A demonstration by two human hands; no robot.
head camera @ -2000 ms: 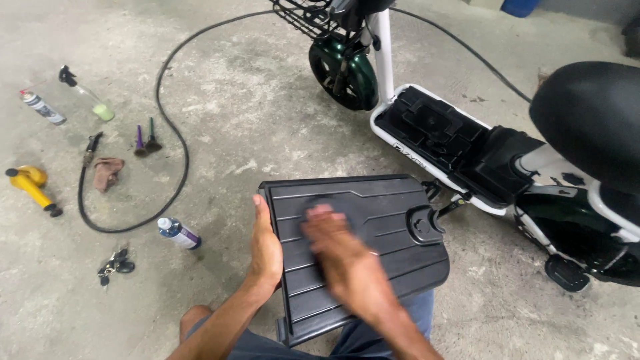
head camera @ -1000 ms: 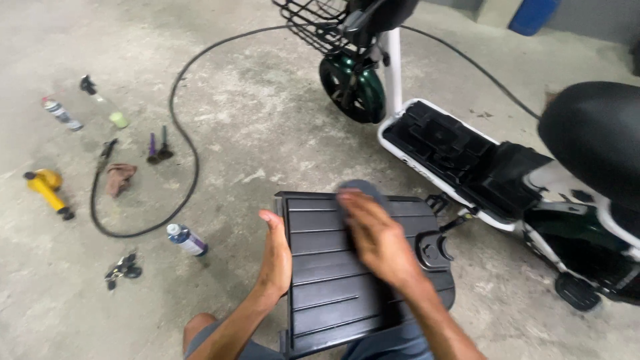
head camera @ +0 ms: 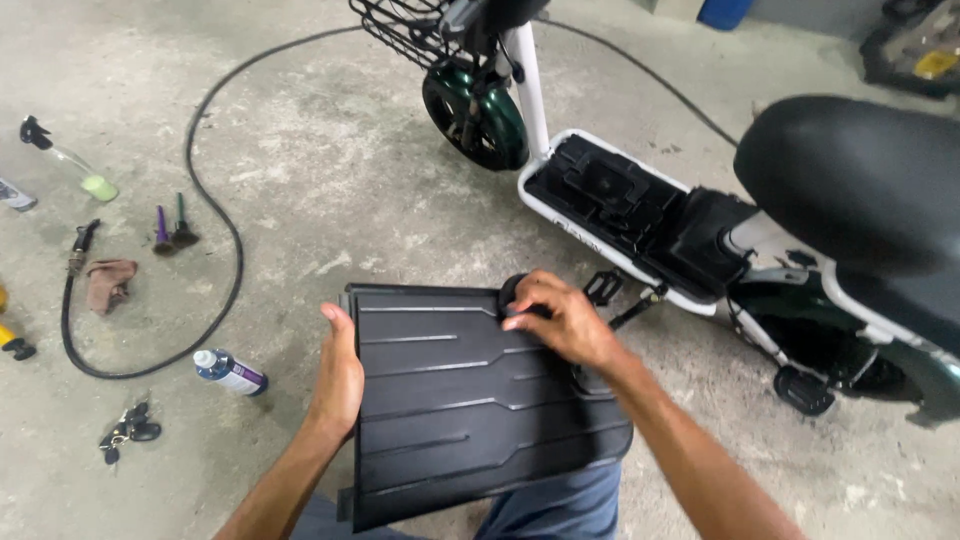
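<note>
A black ribbed plastic floorboard cover (head camera: 427, 390) rests across my lap. My left hand (head camera: 341, 375) presses along its left edge, the thumb raised and the palm against the side. Near the cover's upper right part, my right hand (head camera: 559, 315) pinches a dark round pad (head camera: 512, 296), which lies at the top edge. The pad is partly hidden by the fingers. Beyond the cover stands a white and dark green electric scooter (head camera: 532, 90), its black footwell (head camera: 607, 184) exposed.
On the concrete floor at left are a bottle with a white cap (head camera: 230, 373), a bunch of keys (head camera: 129, 433), a brown cloth (head camera: 109, 285), two brushes (head camera: 172, 232), a spray bottle (head camera: 97, 186) and a black hose (head camera: 238, 262). The scooter's pedal (head camera: 602, 287) is close to my right hand.
My right hand lay flat over the pad on the cover; it now grips the pad with bent fingers, near the upper right part. The left hand stays at the left edge.
</note>
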